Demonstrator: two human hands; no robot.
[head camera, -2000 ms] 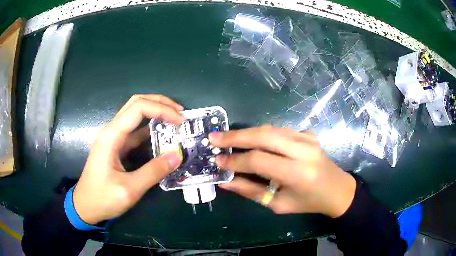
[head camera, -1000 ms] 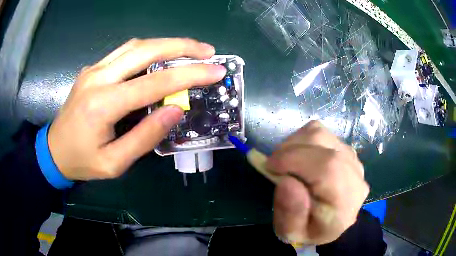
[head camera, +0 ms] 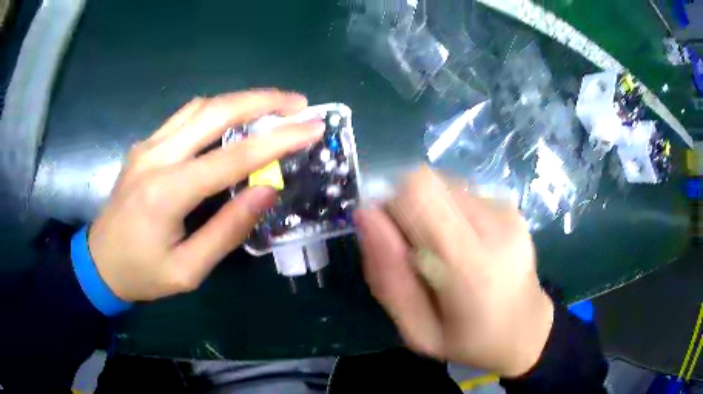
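The adapter housing (head camera: 357,165) lies open side up in front of me, its two-pin plug (head camera: 299,258) pointing toward me. The dark circuit board (head camera: 308,188) sits inside, with a yellow transformer (head camera: 267,175) and small round capacitors. My left hand (head camera: 181,192) lies over the housing's left side and holds it, fingers across its top and thumb near the transformer. My right hand (head camera: 462,269), blurred, is at the housing's lower right corner, closed around the tan hand tool (head camera: 428,266). The tool's tip is blurred or hidden by the fingers.
Clear insulating sheets (head camera: 493,108) lie scattered at the right and upper middle. Two part-built adapters (head camera: 600,108) stand at the far right, by the white rail (head camera: 555,35). A whitish long bundle (head camera: 35,85) lies at the left edge.
Since the first frame, my left hand has spread over the housing and my right hand has taken the tool. Since the second, my right hand has moved closer to the housing's corner.
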